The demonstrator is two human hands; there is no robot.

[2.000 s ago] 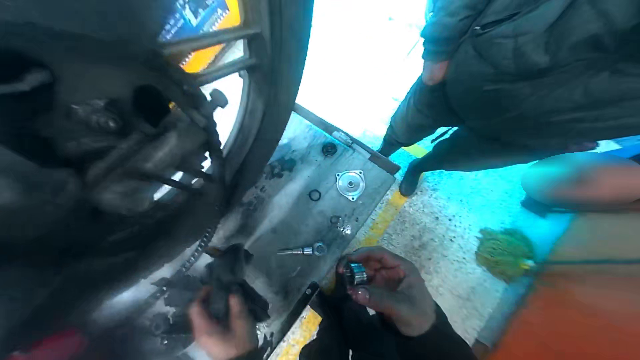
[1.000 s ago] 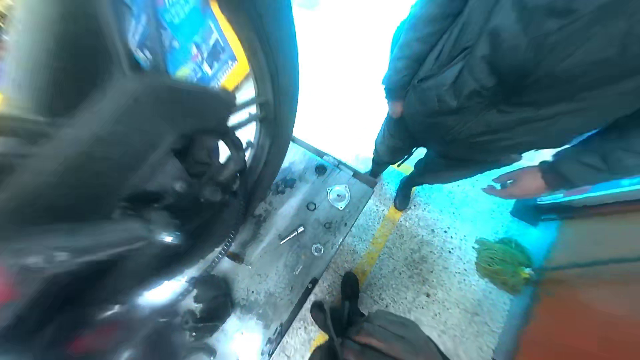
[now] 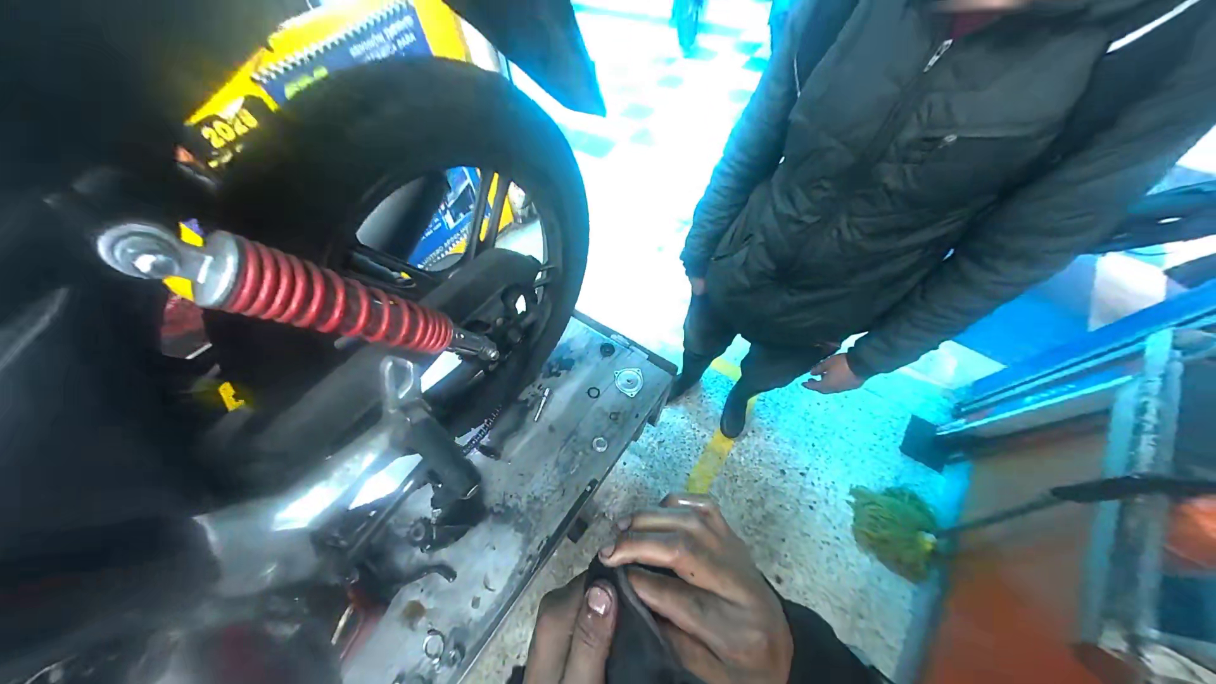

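My left hand (image 3: 573, 632) and my right hand (image 3: 698, 589) are close together at the bottom, both gripping a dark cloth (image 3: 638, 636). Whether something lies inside the cloth is hidden. Ahead of them, a metal platform (image 3: 532, 513) carries a round metal cover (image 3: 628, 381), a black ring (image 3: 593, 392), a small metal ring (image 3: 599, 444) and a thin metal pin (image 3: 541, 404). To the left stands a motorcycle's rear wheel, its black tire (image 3: 560, 190) above the platform, with a red coil-spring shock absorber (image 3: 332, 304) beside it.
A person in a dark padded jacket (image 3: 912, 171) stands beyond the platform, one hand (image 3: 834, 374) hanging low. A mop head (image 3: 893, 532) rests on the speckled floor at right, near an orange and blue cabinet (image 3: 1016, 570). A yellow line (image 3: 709, 464) crosses the floor.
Two seconds ago my right hand held a small metal cylindrical part and my left hand was apart at lower left; now both are together on the cloth. The view has shifted considerably.
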